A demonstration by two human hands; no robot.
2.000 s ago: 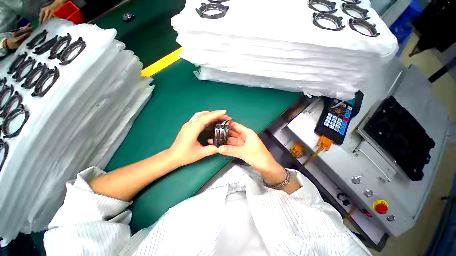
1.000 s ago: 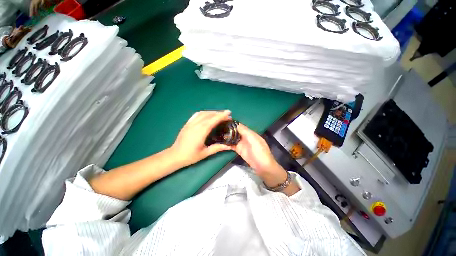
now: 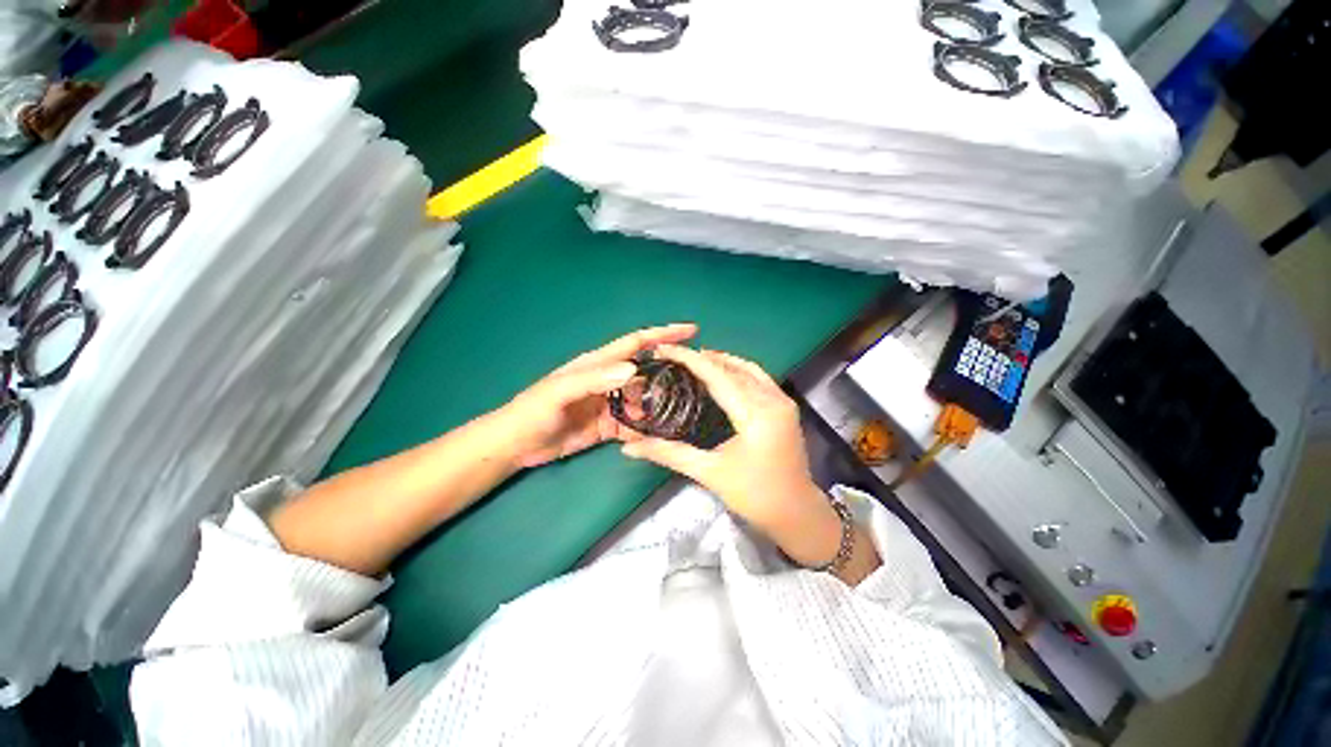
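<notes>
A stack of dark rings (image 3: pixel 672 401) is held between both hands over the green bench (image 3: pixel 540 307), near my body. My left hand (image 3: pixel 572 401) grips the stack's left side, fingertips at its top and left edge. My right hand (image 3: pixel 752 438) wraps the right side, with its thumb below and fingers above. The inner edges of the rings shine silver. The stack's right end is partly hidden by my right hand.
A left foam pile (image 3: pixel 314 248) and a pile ahead (image 3: pixel 832 161) carry black rings. A yellow strip (image 3: pixel 489 178) crosses the bench. At right are a controller (image 3: pixel 998 350), a black fixture (image 3: pixel 1175 413) and a red emergency stop (image 3: pixel 1115 617). Another person's hand (image 3: pixel 59 110) shows far left.
The ring stack has turned in my hands, and its open face now shows toward the left. My right hand has moved further around it, and my left fingers have shifted at its edge.
</notes>
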